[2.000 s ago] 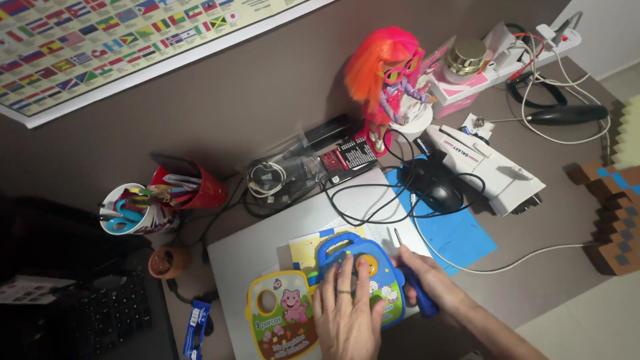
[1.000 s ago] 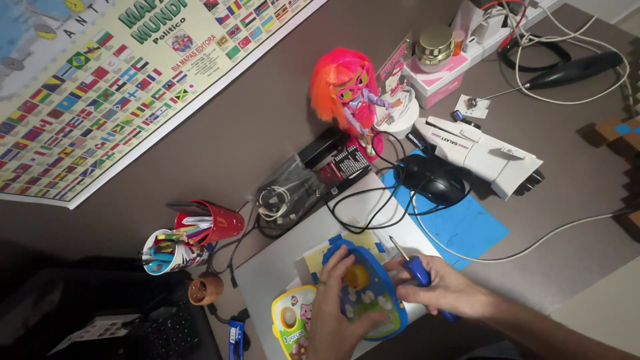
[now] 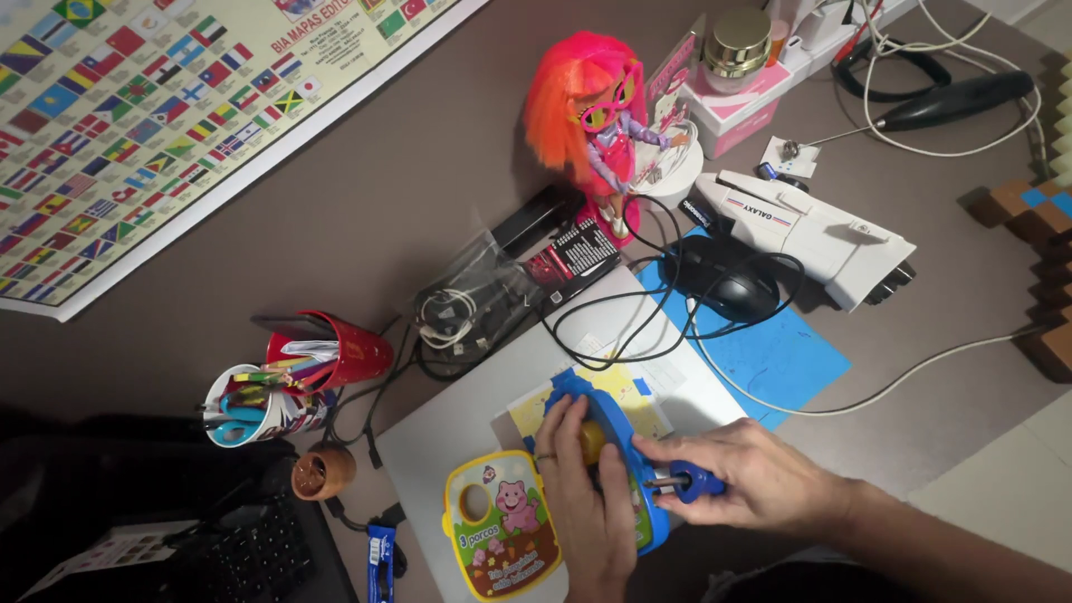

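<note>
A blue plastic toy book (image 3: 624, 435) with a round yellow part stands tilted on its edge between my hands. My left hand (image 3: 586, 494) grips it from the left, fingers spread over its inner face. In my right hand (image 3: 745, 477) is a screwdriver with a blue handle (image 3: 699, 481); its tip points left toward the book's blue rim, and my right thumb and fingers touch that rim. Whether the tip touches the book, I cannot tell. Beside my left hand lies a yellow-edged toy page (image 3: 502, 532) with a pig picture.
A black computer mouse (image 3: 729, 280) with a looped cable lies on blue paper (image 3: 783, 360). Behind are a doll (image 3: 611, 151), a white toy spaceship (image 3: 804, 230) and a bagged white cable (image 3: 448, 318). Pen cups (image 3: 352, 352), a small brown pot (image 3: 322, 473) and a laptop keyboard (image 3: 260, 544) are at left.
The toy book lay flat under my left hand two seconds ago and is now tilted up on edge. The screwdriver, which pointed up and away, now points left toward the book.
</note>
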